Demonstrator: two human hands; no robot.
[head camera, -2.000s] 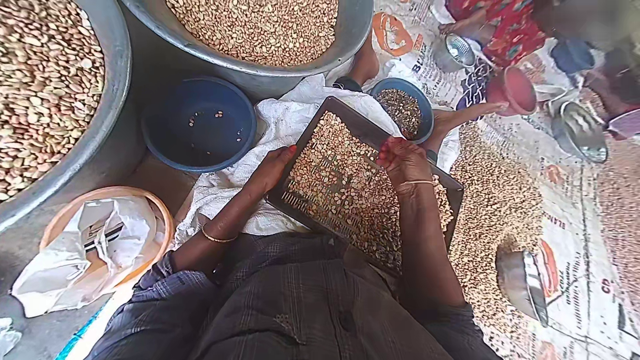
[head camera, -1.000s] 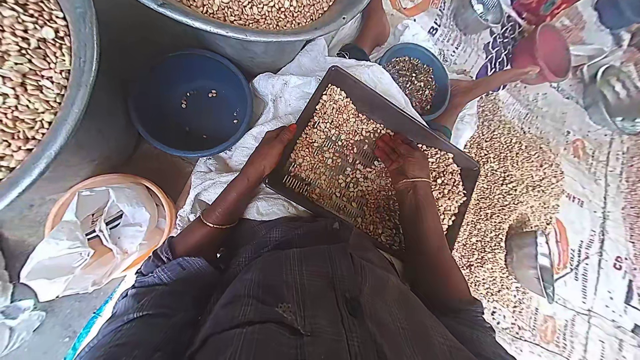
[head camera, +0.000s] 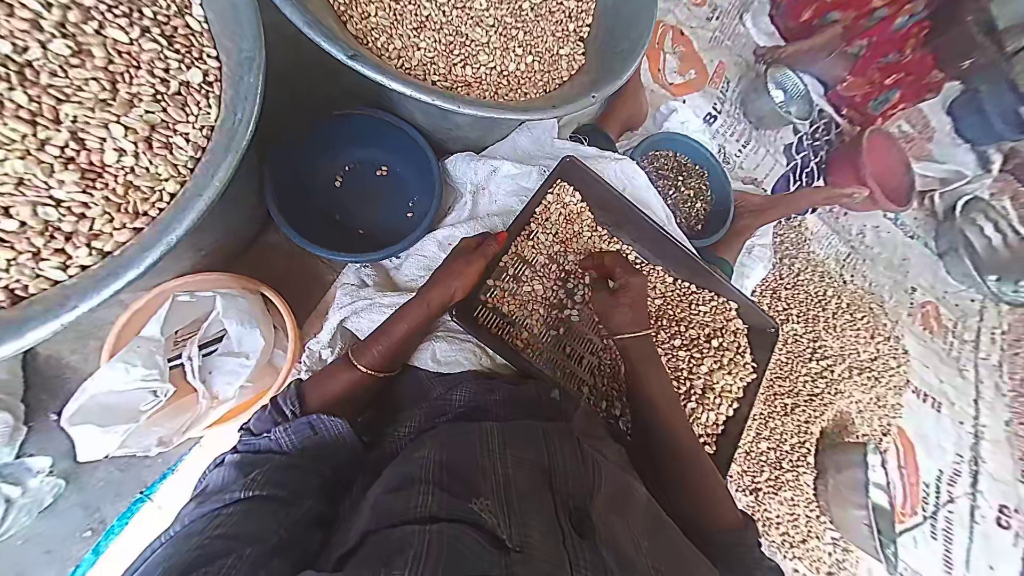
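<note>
A dark slatted plastic tray (head camera: 756, 320) rests tilted across my lap, with peanut-like kernels (head camera: 700, 344) spread over it, thickest on the right. My left hand (head camera: 472, 268) grips the tray's left rim. Over the middle of the tray is my right hand (head camera: 620, 292), its fingers curled down at the kernels; whether it pinches any is hidden. Some slats show bare near its fingertips. Left of the tray stands a blue plastic basin (head camera: 320, 204) with a few kernels, and beyond the tray a smaller blue bowl (head camera: 724, 200) holds dark bits and kernels.
Large metal tubs (head camera: 240, 120) of kernels stand at the left and top. An orange-rimmed basin (head camera: 292, 320) holds a white plastic bag. At right, a kernel heap (head camera: 824, 336) lies on printed sacking with a metal bowl (head camera: 856, 488). Another person in red (head camera: 888, 72) sits beyond, near a red bowl (head camera: 884, 172).
My right hand has gone from lying spread over the kernels to curled fingers, nearer the middle of the tray. My left hand stays on the rim.
</note>
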